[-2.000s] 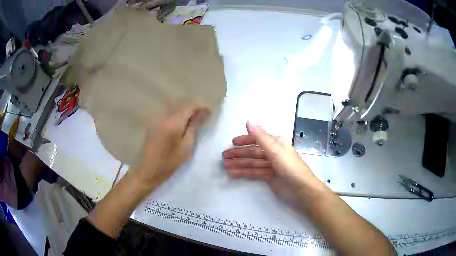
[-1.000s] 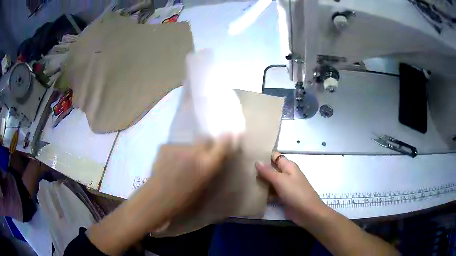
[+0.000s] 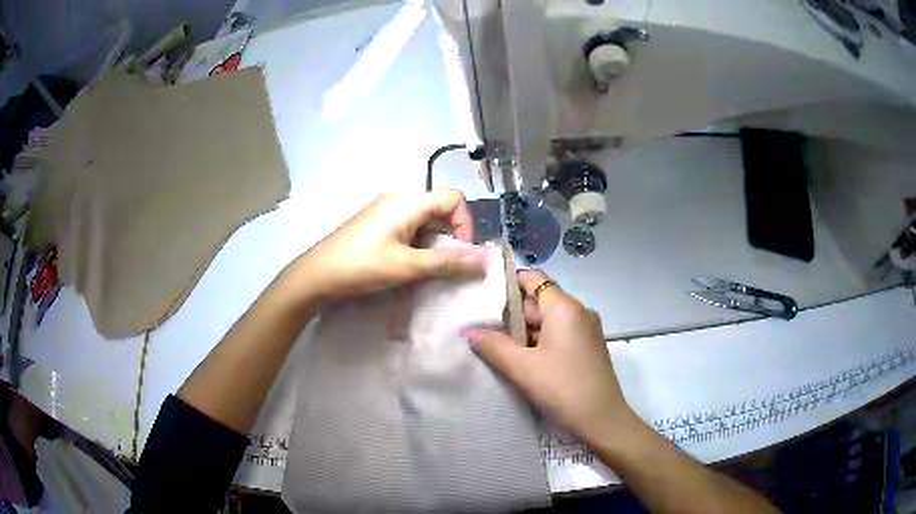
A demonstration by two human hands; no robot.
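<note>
A garment piece (image 3: 422,432), folded with its pale fine-striped side up, lies in front of the presser foot and needle (image 3: 514,223) and hangs toward the table's front edge. A narrow tan edge shows along its upper right side. My left hand (image 3: 402,246) holds its top end, thumb on top, close to the needle. My right hand (image 3: 547,346) pinches the right edge between thumb and fingers, just below the needle plate (image 3: 540,237). The fingertips under the cloth are hidden.
The white sewing machine (image 3: 663,80) stands at upper right. A black phone (image 3: 778,194) and thread snips (image 3: 743,298) lie on its bed. Stacked tan cut panels (image 3: 171,191) lie at left. A printed measuring scale (image 3: 763,399) runs along the front edge.
The garment piece has been turned pale side up and brought to the needle. Both hands have moved up toward the presser foot and hold it there. The view has shifted right.
</note>
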